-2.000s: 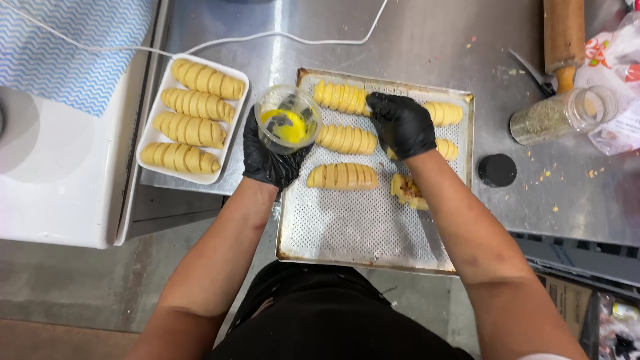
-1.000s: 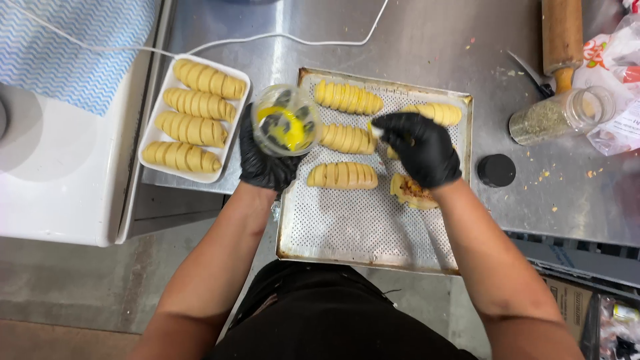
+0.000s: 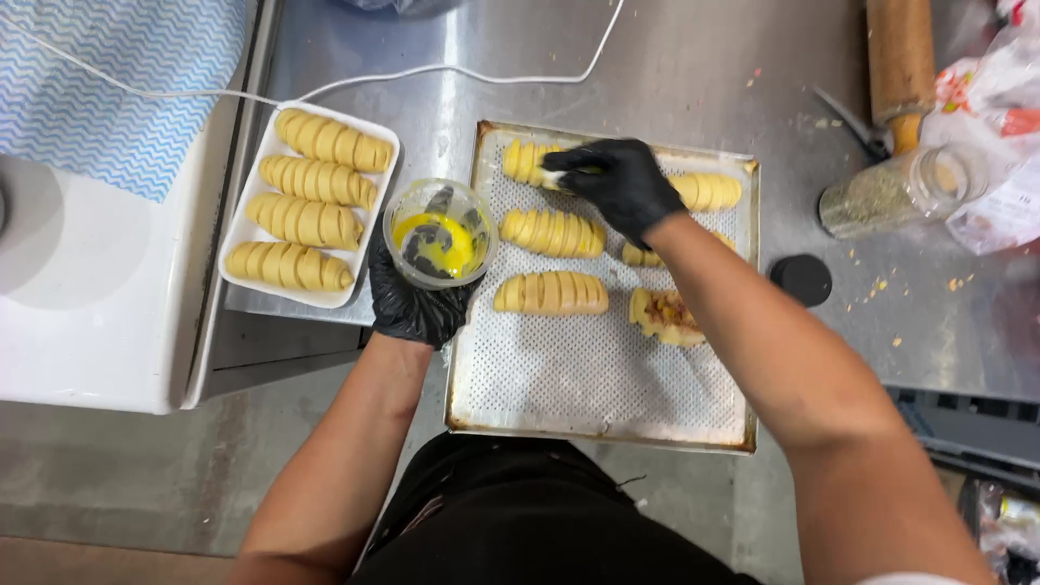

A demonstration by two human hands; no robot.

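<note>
My left hand (image 3: 422, 296), in a black glove, holds a clear plastic cup (image 3: 439, 233) with yellow liquid, tilted so its inside shows. In a black glove too, my right hand (image 3: 621, 183) pinches a small whitish thing, which I cannot make out clearly, against the upper left dough roll (image 3: 524, 162). That roll lies on a perforated metal baking tray (image 3: 601, 390) with several other slashed rolls. One on the lower right (image 3: 666, 317) shows a reddish filling; my right forearm partly covers it. Left of the cup, a white foam tray (image 3: 231, 272) bears several paler slashed rolls.
To the right are a black lid (image 3: 801, 279), a glass jar of dried herbs (image 3: 886, 193), a wooden rolling pin (image 3: 900, 65), a knife (image 3: 849, 118) and plastic bags (image 3: 991, 130). A white cable (image 3: 455, 71) crosses behind the trays. A blue-striped cloth (image 3: 122, 81) lies at upper left.
My right hand has moved left and up from the middle of the baking tray to the upper left roll. The left hand still holds the cup, now slightly lower.
</note>
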